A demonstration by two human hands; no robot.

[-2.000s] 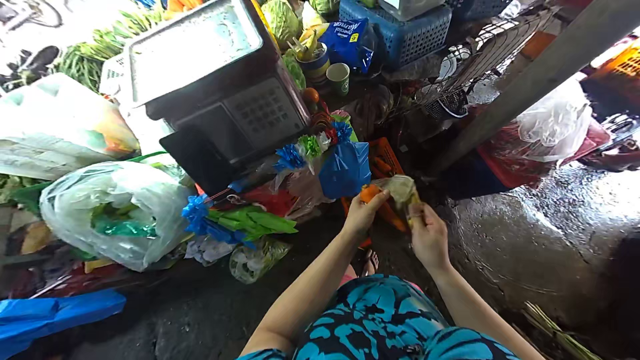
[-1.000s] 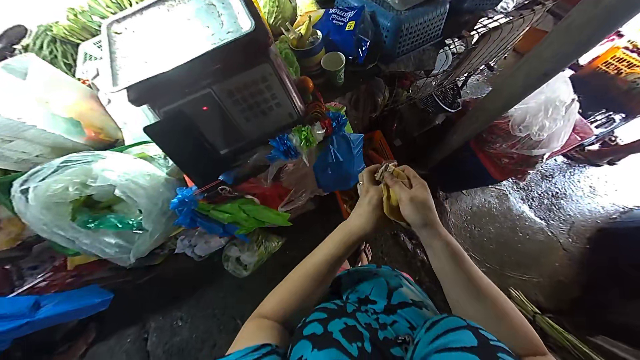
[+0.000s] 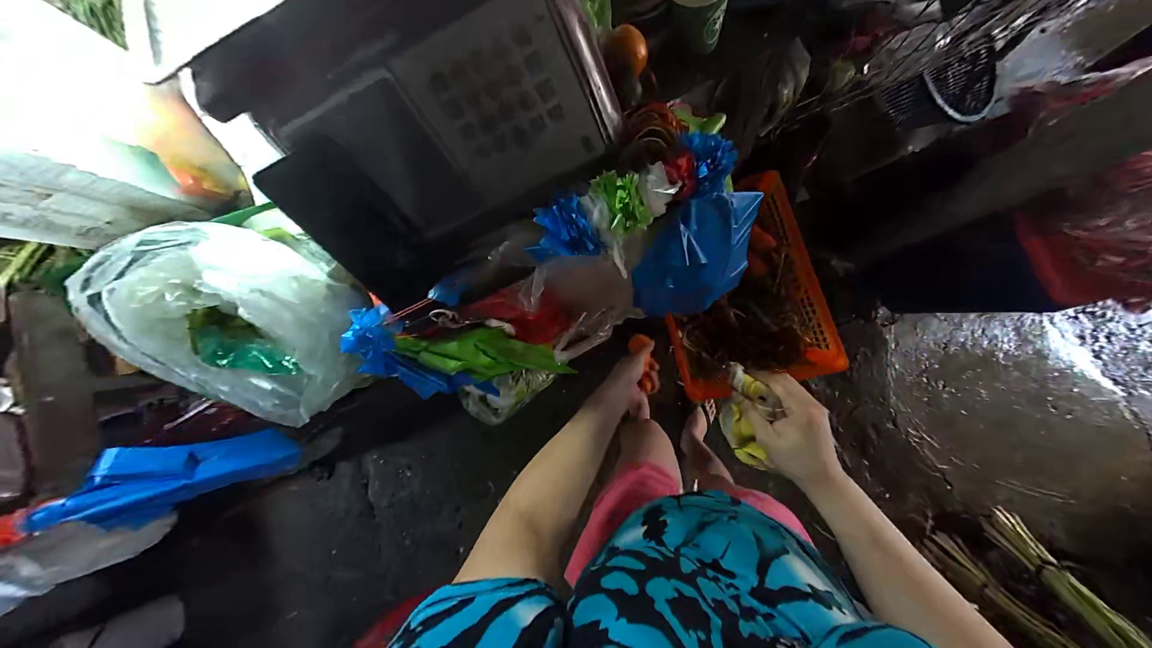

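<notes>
My right hand (image 3: 796,427) grips a small plastic bag with yellow contents (image 3: 749,436), just below the near edge of an orange plastic crate (image 3: 814,315). Left of the crate, my left hand (image 3: 637,373) is partly hidden by its own wrist; something orange shows at its fingers, and whether it holds it I cannot tell. Dark stringy stuff and a few orange pieces lie in the crate. Blue plastic bags (image 3: 693,256) hang at the crate's left side, beside bunched blue, green, white and red plastic.
A dark weighing scale with a keypad (image 3: 495,90) stands at the upper left. Left of it are a clear bag (image 3: 306,315) with green contents and a blue plastic sheet (image 3: 189,472). Bundled stalks (image 3: 1062,576) lie on the wet floor (image 3: 972,405) at the lower right.
My hands, together on the yellowish bag one second ago, are now apart. The bag is in my right hand, and my left hand has moved left. The view has shifted closer to the scale.
</notes>
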